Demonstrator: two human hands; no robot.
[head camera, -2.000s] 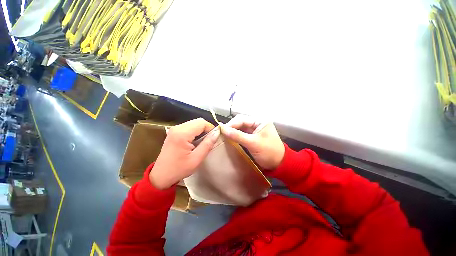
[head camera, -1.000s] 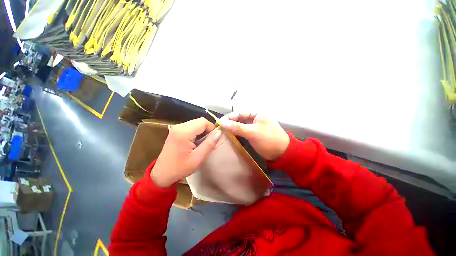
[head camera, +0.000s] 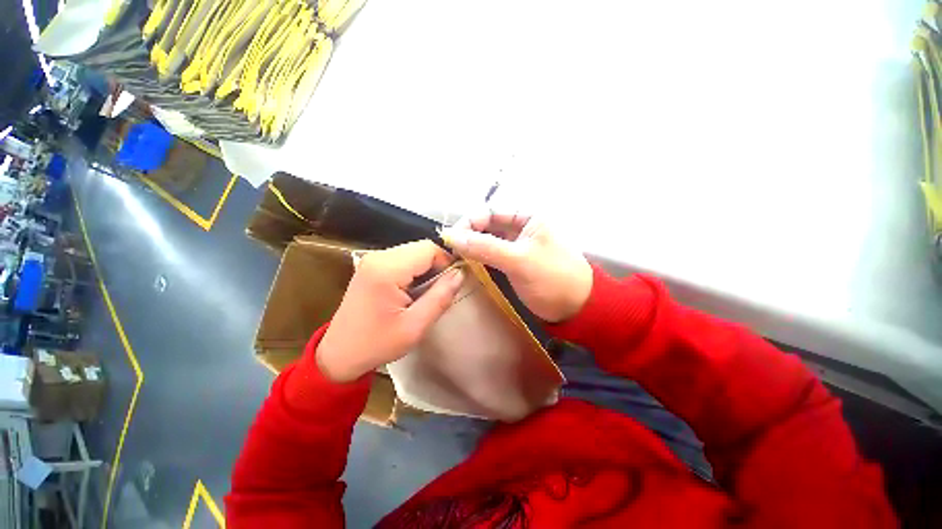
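Note:
A beige-grey sewn panel (head camera: 470, 346) with a yellow-bound edge hangs from my hands down to my lap. My left hand (head camera: 387, 310) pinches its upper corner between thumb and fingers. My right hand (head camera: 532, 263) is just right of and slightly above the left, its thumb and fingertips closed on the yellow binding tail (head camera: 450, 244) at that corner. The fingertips of both hands are close together. I cannot tell whether a tool is hidden in the right hand.
The white table (head camera: 661, 134) lies ahead. A tall stack of yellow-edged panels (head camera: 243, 62) is at its left, another (head camera: 931, 134) at the right edge. An open cardboard carton (head camera: 305, 300) stands left of the panel. A thin dark cord (head camera: 493, 190) shows near the table edge.
My right fingertips have moved slightly up and away from the left ones along the yellow tail, whose loose end no longer sticks out clearly. The left hand keeps its pinch. The view has shifted slightly.

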